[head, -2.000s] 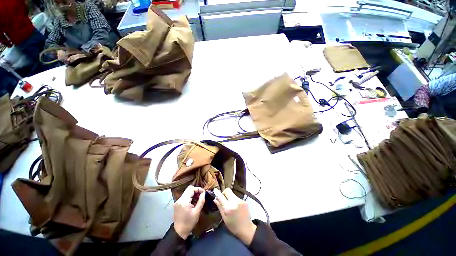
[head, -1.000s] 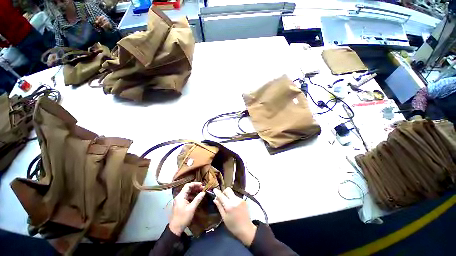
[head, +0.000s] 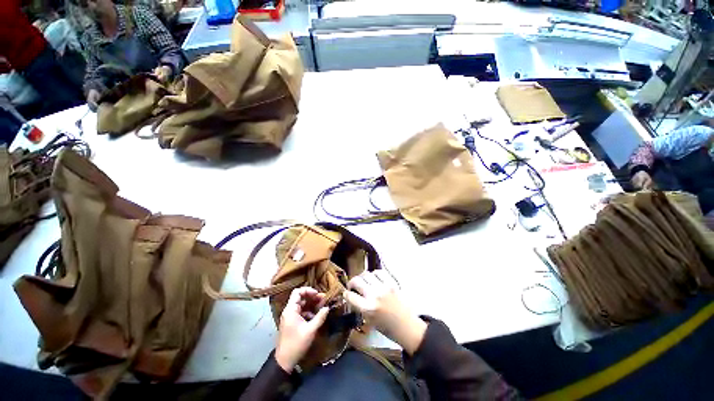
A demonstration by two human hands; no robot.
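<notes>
A brown handbag (head: 307, 249) sits open on the table edge against my body, mouth upward, with a small shiny snap on its redder-brown flap. One strap loops left over the table. My left hand (head: 301, 325) pinches at the near side of the mouth with thumb and fingertips. My right hand (head: 384, 304) is bent over the right side of the mouth, its fingertips on the bag. A small black patch shows between the hands; I cannot tell whether it is a tool or part of the bag. The fingertips are partly hidden and blurred.
Upright brown bags (head: 129, 266) stand left, more (head: 235, 102) at the back. A flat bag (head: 434, 180) lies centre-right. Stacked brown pieces (head: 638, 254) are at right, cables (head: 509, 168) and a small brown piece (head: 530, 103) behind. People sit back left and far right.
My right hand has risen and shifted right, off the near side of the mouth. The strap at the bag's right now hangs nearer my body. The view has shifted slightly.
</notes>
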